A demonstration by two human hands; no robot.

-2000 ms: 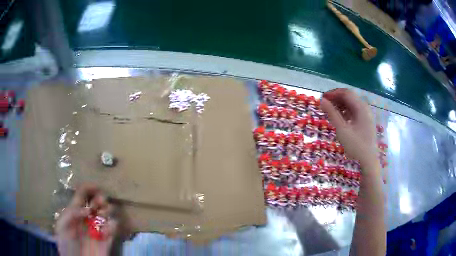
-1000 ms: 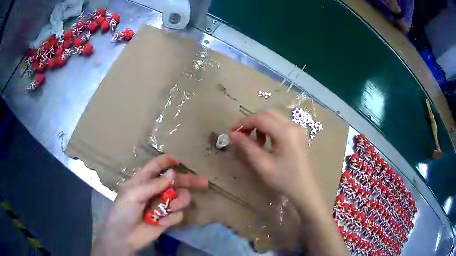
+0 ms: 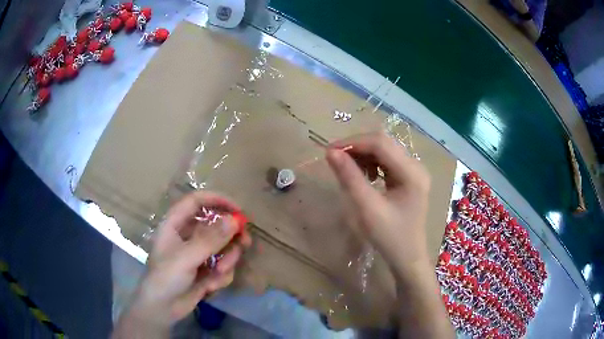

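My left hand (image 3: 199, 242) holds red-headed figurines (image 3: 238, 224), one between thumb and fingers with its patterned body pointing left, and part of another lower in the palm. My right hand (image 3: 377, 185) pinches a thin pale stick (image 3: 314, 161) like a pen. The stick's tip points left, near the rim of the small glue pot (image 3: 285, 178); whether it touches is too small to tell. The pot stands upright on the brown cardboard (image 3: 165, 106), a dark smudge beside it. A few small white parts (image 3: 342, 116) lie near the far edge; my right hand hides the larger pile.
Loose unfinished figurines (image 3: 79, 53) lie on the metal bench at the upper left. Dense rows of finished figurines (image 3: 490, 265) stand at the right. Spare thin sticks (image 3: 383, 94) lie by the far edge. Beyond runs the green belt (image 3: 424, 59) with a tan piece (image 3: 575, 175).
My left hand has brought a figurine up between thumb and fingers, its red head now to the right. My right hand has moved slightly right, and the stick now shows beside the pot.
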